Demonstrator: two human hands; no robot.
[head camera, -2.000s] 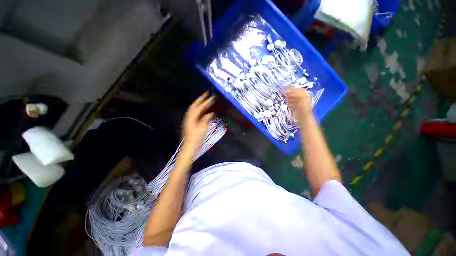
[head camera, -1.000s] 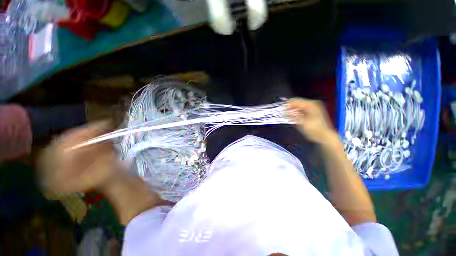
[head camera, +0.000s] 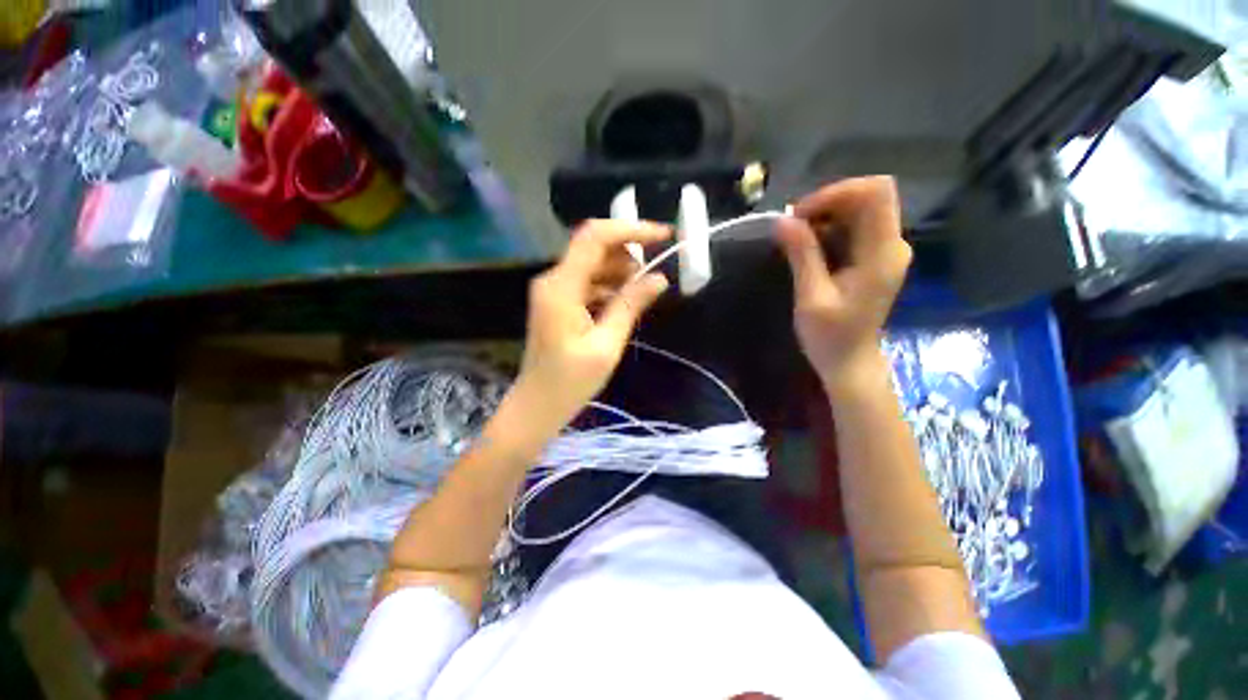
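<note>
A single white cable (head camera: 732, 224) is stretched between my two hands at the winding posts (head camera: 695, 239). My left hand (head camera: 586, 308) pinches it just left of the posts, partly in front of the left post. My right hand (head camera: 846, 267) pinches its end to the right of the posts. The cable passes at the right post; whether it lies between the posts I cannot tell. The cable hank (head camera: 684, 450) lies across my lap below, with one cable looping out of it. The loose cable pile (head camera: 370, 465) is at the left.
The grey winding machine (head camera: 849, 89) stands ahead, with a brass-coloured knob (head camera: 753, 181) beside the posts. The blue tray (head camera: 1065, 479) with coiled bundles is at the right. The green bench (head camera: 274, 267) at the left holds red and yellow items and cables in plastic.
The view has turned to the machine. My right hand has left the hank, and both hands are now up at the posts with one cable between them.
</note>
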